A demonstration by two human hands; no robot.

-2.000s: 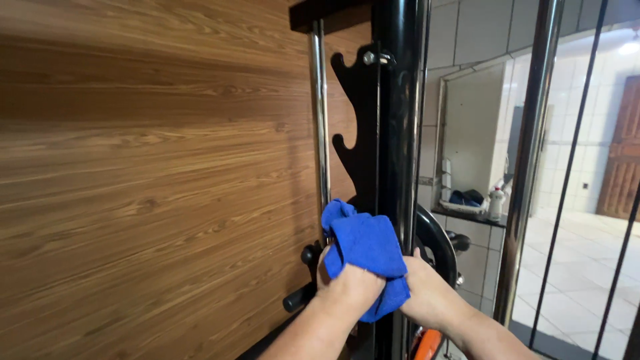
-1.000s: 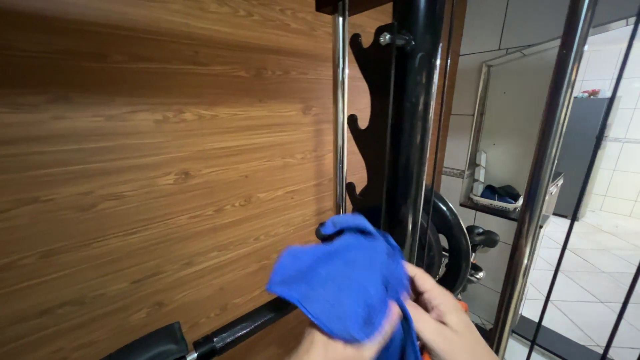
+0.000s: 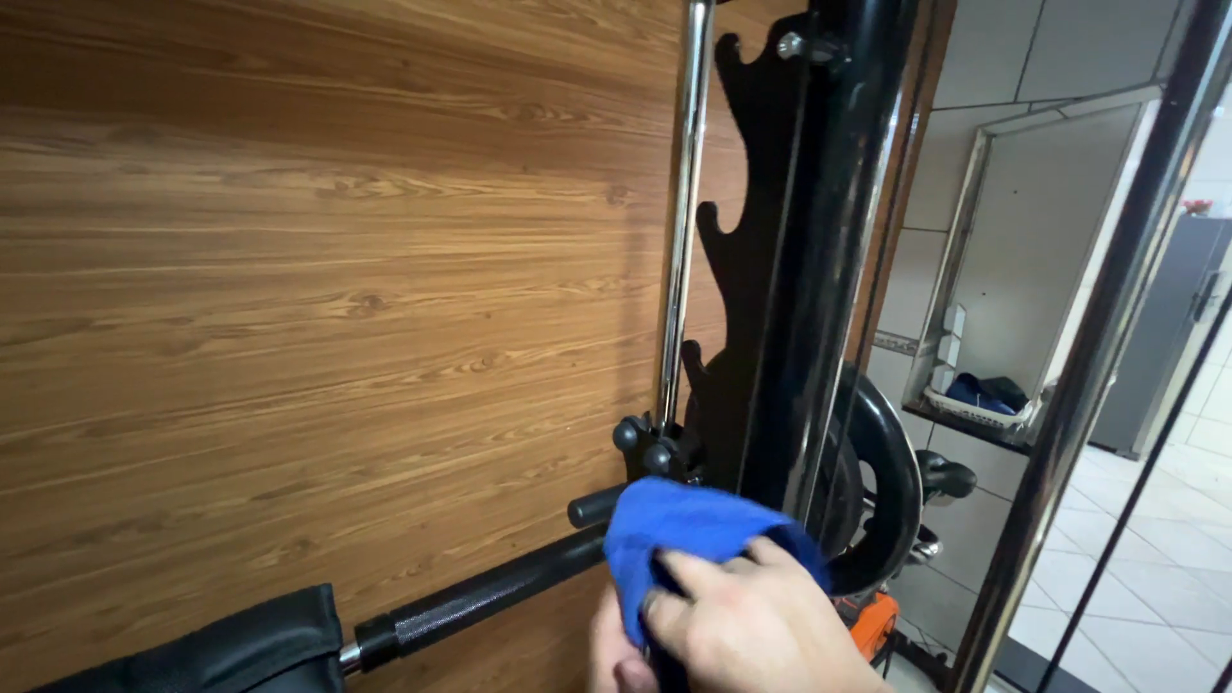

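Note:
A blue cloth (image 3: 679,525) is bunched in both hands at the lower middle. My right hand (image 3: 751,616) grips it from the right with bent fingers. My left hand (image 3: 616,640) is below the cloth at its left edge, partly hidden, with fingers against it. Behind the cloth stands a black upright post (image 3: 828,250) of a gym machine, with a black hooked plate (image 3: 756,192) on it. A knurled barbell (image 3: 500,587) with a black pad (image 3: 241,640) runs from lower left to behind the cloth.
A chrome guide rod (image 3: 685,212) stands by the wood-grain wall (image 3: 337,289). Black weight plates (image 3: 890,481) and an orange object (image 3: 874,626) are right of the post. Farther right are a second post (image 3: 1107,337), thin cables and a shelf with a white basket (image 3: 982,412).
The cloth, spread out toward the left a second ago, is now bunched, with my right hand in front of it. The view has shifted, showing more of the barbell and pad than two seconds ago.

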